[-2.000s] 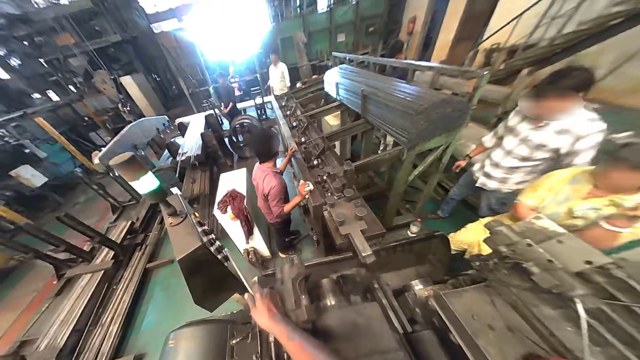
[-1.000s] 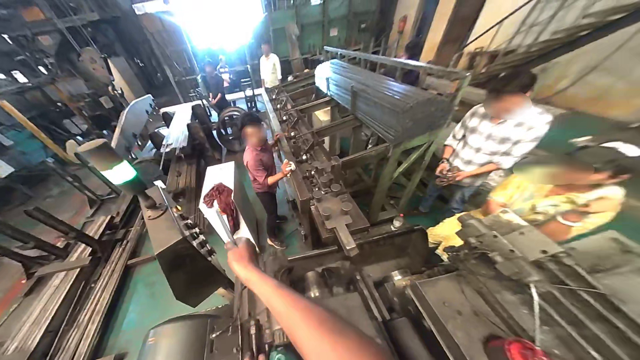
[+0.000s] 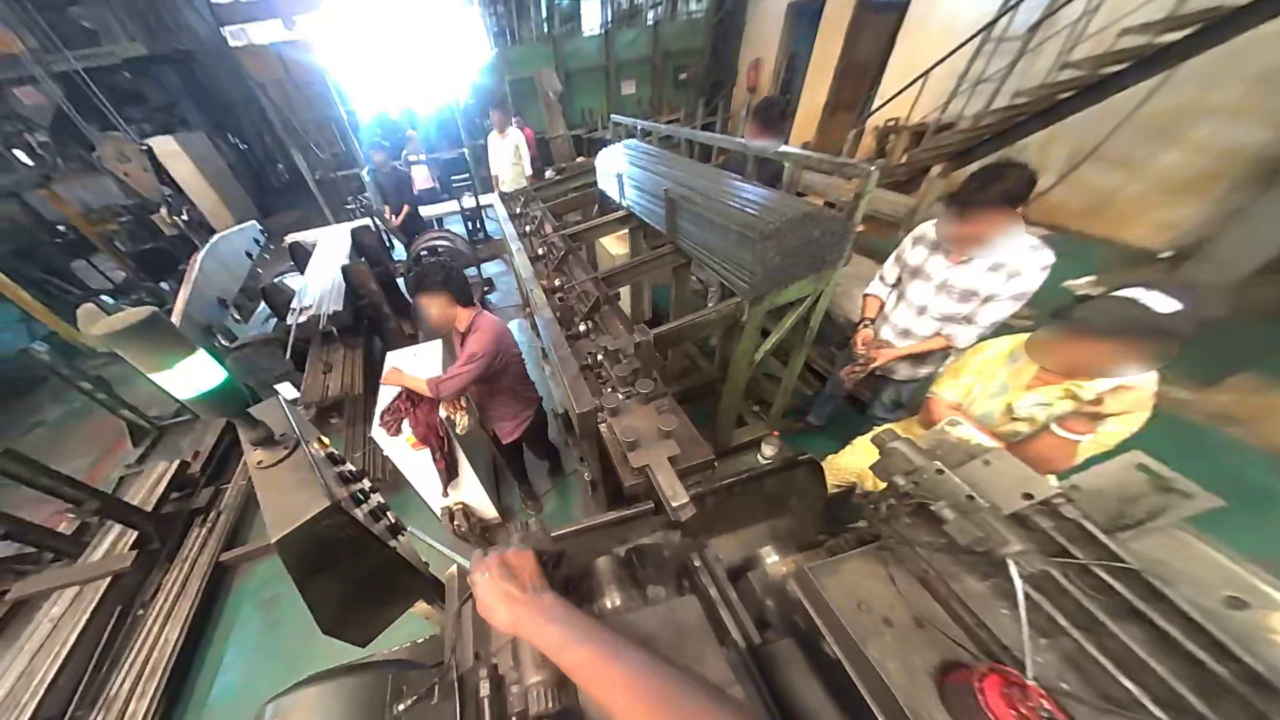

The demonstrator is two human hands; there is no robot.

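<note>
My right hand (image 3: 512, 590) reaches in from the bottom of the head view, its fingers closed around the near end of a thin metal rod (image 3: 438, 548). The rod slants up and left from my fist toward a dark box-shaped machine housing (image 3: 345, 545). Beneath my forearm lie greasy machine parts, among them a ribbed metal cylinder (image 3: 535, 680). Just beyond my hand, a dark red cloth (image 3: 425, 430) hangs over a white-topped cabinet (image 3: 480, 495). My left hand is out of view.
A worker in a maroon shirt (image 3: 492, 375) leans over the cabinet. Steel bars (image 3: 730, 215) rest bundled on a green frame (image 3: 790, 350). Two people stand at right, beside a machine bed (image 3: 900, 610) with a red round object (image 3: 1000, 692). Bar stock (image 3: 190, 570) lies left.
The maroon-shirted worker has turned from the long machine to the cabinet and now touches the cloth. My right hand, with the rod, is lower and farther from the cloth than one second ago.
</note>
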